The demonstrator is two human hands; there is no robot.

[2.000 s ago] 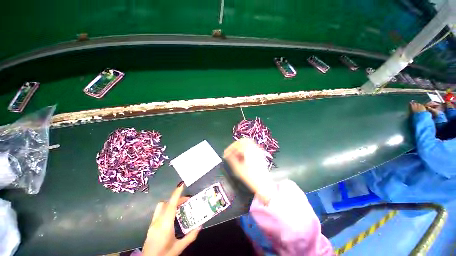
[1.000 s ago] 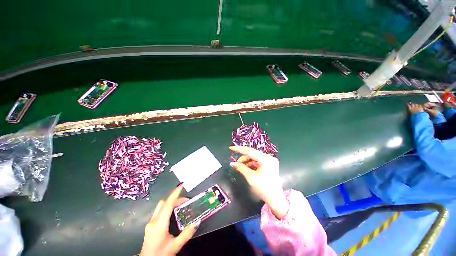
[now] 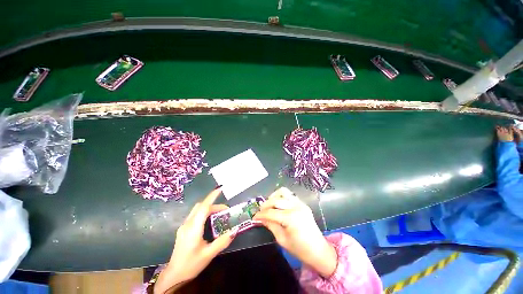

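A phone housing (image 3: 236, 218) with a pink rim and a green board inside lies between my hands near the bench's front edge. My left hand (image 3: 198, 238) grips its left end. My right hand (image 3: 289, 221) has thumb and fingers pinched at its right end; any small part between the fingers is hidden. A white card (image 3: 239, 173) lies just beyond the housing. A dense pile of small pink and dark pieces (image 3: 166, 163) lies left of the card. A looser pile of thin pink-maroon slivers (image 3: 310, 159) lies right of it.
Several housings (image 3: 119, 73) lie on the green belt (image 3: 229, 69) beyond the pale edge strip (image 3: 241, 105). Crumpled clear bags (image 3: 43, 140) and a white bag (image 3: 11, 232) are at far left. A slanted pale post (image 3: 476, 83) and a person's blue sleeve (image 3: 509, 171) are at right.
My right hand has moved from beside the right pile down to the housing's right end. My left hand still holds the housing. The camera view has shifted, so the piles appear higher and further right.
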